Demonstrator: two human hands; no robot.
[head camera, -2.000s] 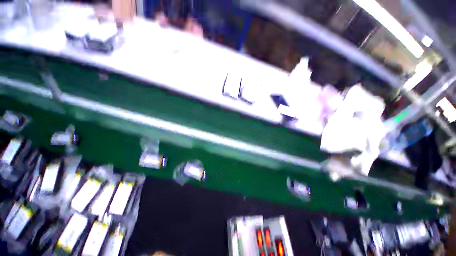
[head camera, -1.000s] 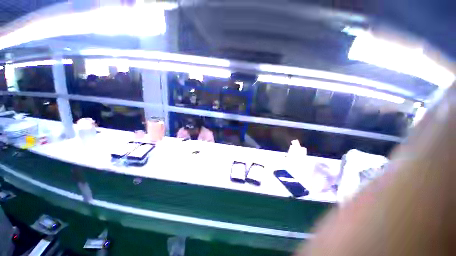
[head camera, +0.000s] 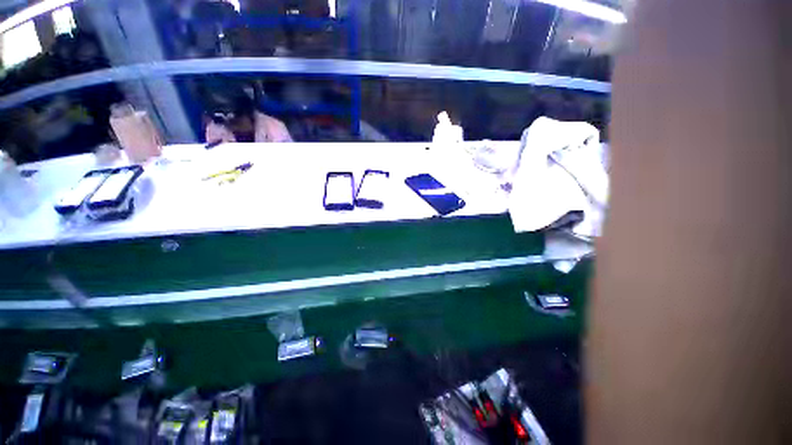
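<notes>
A large blurred skin-toned shape (head camera: 695, 226), likely my right hand or forearm very close to the camera, covers the right side of the view. Its fingers cannot be made out. My left hand is not in view. Phone half-assemblies (head camera: 223, 417) in clear bags lie clustered at the lower left, cut off by the bottom edge. The test box (head camera: 452, 417) with red lit digits stands tilted in view at the bottom, partly cut off. Spaced bagged units, one of them (head camera: 372, 337) near the middle, lie on the green conveyor belt (head camera: 452, 330).
A pale rail (head camera: 347, 280) runs along the conveyor. The white bench (head camera: 287, 204) behind holds two dark-edged frames (head camera: 339, 191), a dark phone (head camera: 436, 194), yellow-handled pliers or cutters (head camera: 228, 173), a stacked pair of frames (head camera: 113, 191) and a crumpled white cloth (head camera: 556, 178). A person sits beyond it.
The camera view has tilted up from the bench, then partly down again. The skin-toned shape entered at the lower right and now fills the right side from top to bottom.
</notes>
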